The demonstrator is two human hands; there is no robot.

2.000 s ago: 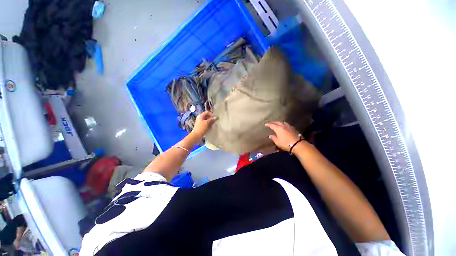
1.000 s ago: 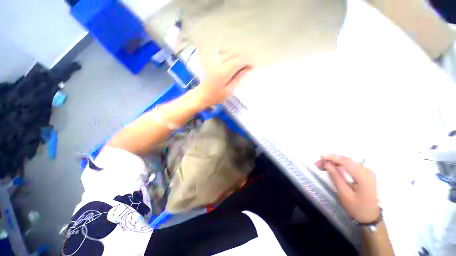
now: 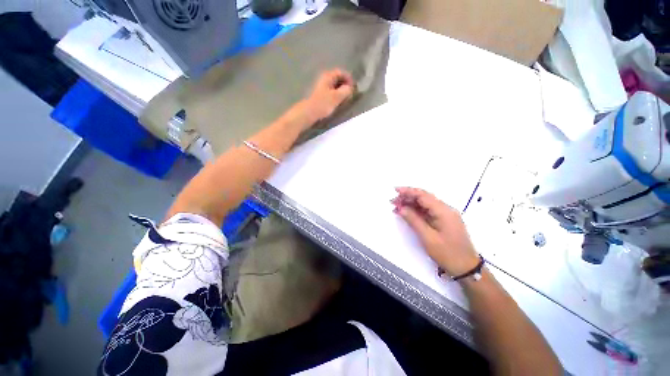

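A large khaki garment panel [image 3: 250, 84] lies flat on the white sewing table [image 3: 455, 110], at the upper left. My left hand [image 3: 330, 94] is over its right part with the fingers curled; whether it pinches the cloth is hidden. My right hand [image 3: 433, 224] is over the bare white table near the front edge, thumb and fingertips close together. A tiny pinkish spot shows at the fingertips; I cannot tell if it is a held thing. The white machine head with a blue stripe [image 3: 613, 158] stands to the right of my right hand.
Blue and pink thread snips [image 3: 613, 347] lie at lower right, near a clear plastic bag [image 3: 621, 275]. Brown board or paper [image 3: 485, 26] lies at the back. The measuring tape [image 3: 367, 266] runs along the front edge. More khaki cloth [image 3: 275, 283] hangs below the table.
The view has turned from the floor crate to the table. My left hand has gone from the cloth in the crate to the panel on the table. My right hand has moved over the table.
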